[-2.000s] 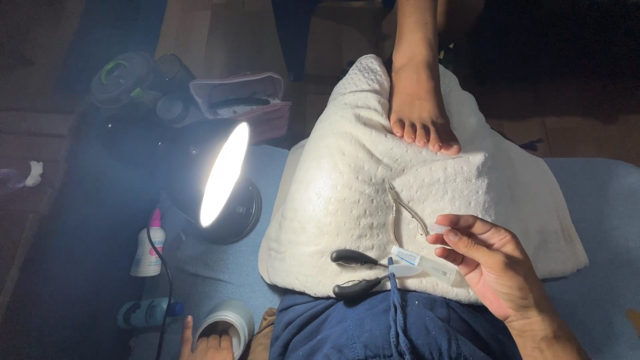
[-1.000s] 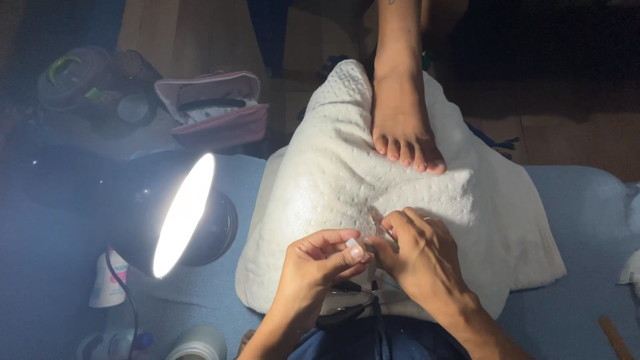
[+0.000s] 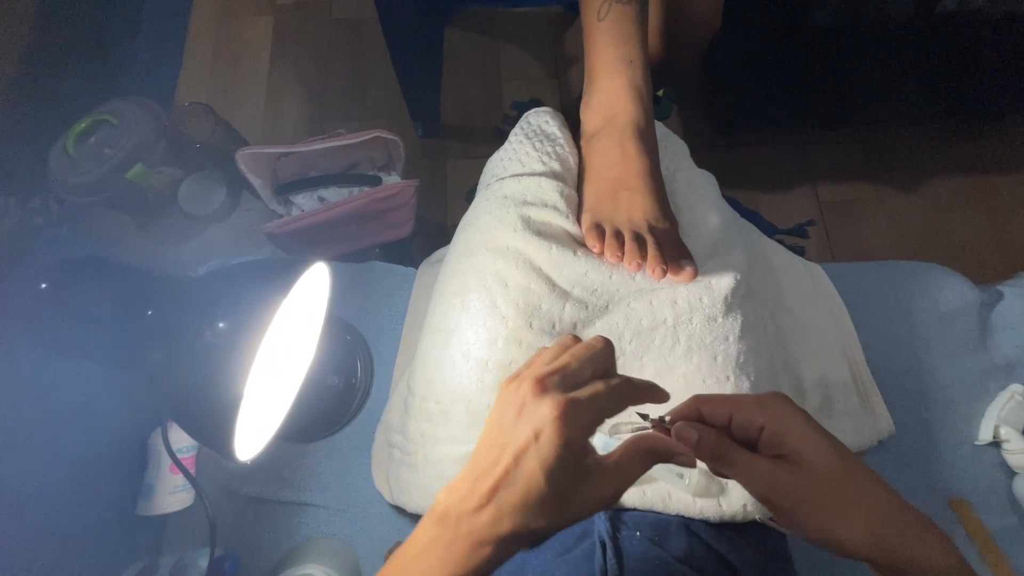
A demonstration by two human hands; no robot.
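Note:
My right hand (image 3: 768,456) pinches a small metal nipper (image 3: 656,420), its pointed jaws showing past the fingertips. Just left of it, my left hand (image 3: 552,432) has thumb and index finger spread around the tool's tip; whether it touches the tool cannot be told, and nothing is seen held in it. Both hands are over a white towel (image 3: 496,320) draped across my lap. Beyond them, another person's bare foot (image 3: 628,192) rests on the towel, toes toward me. A clear plastic item (image 3: 692,480) lies on the towel, partly hidden by my hands.
At left stands a lit lamp (image 3: 282,362) with a dark base. Behind it is an open pink case (image 3: 352,220) beside a lidded container (image 3: 108,152). A white bottle (image 3: 170,472), a cable and a jar (image 3: 320,560) are at lower left. A tan stick (image 3: 980,536) lies at lower right.
My left hand came from the jar at lower left to the towel, then its thumb and index finger spread apart. The small white piece it held one second ago is no longer seen there.

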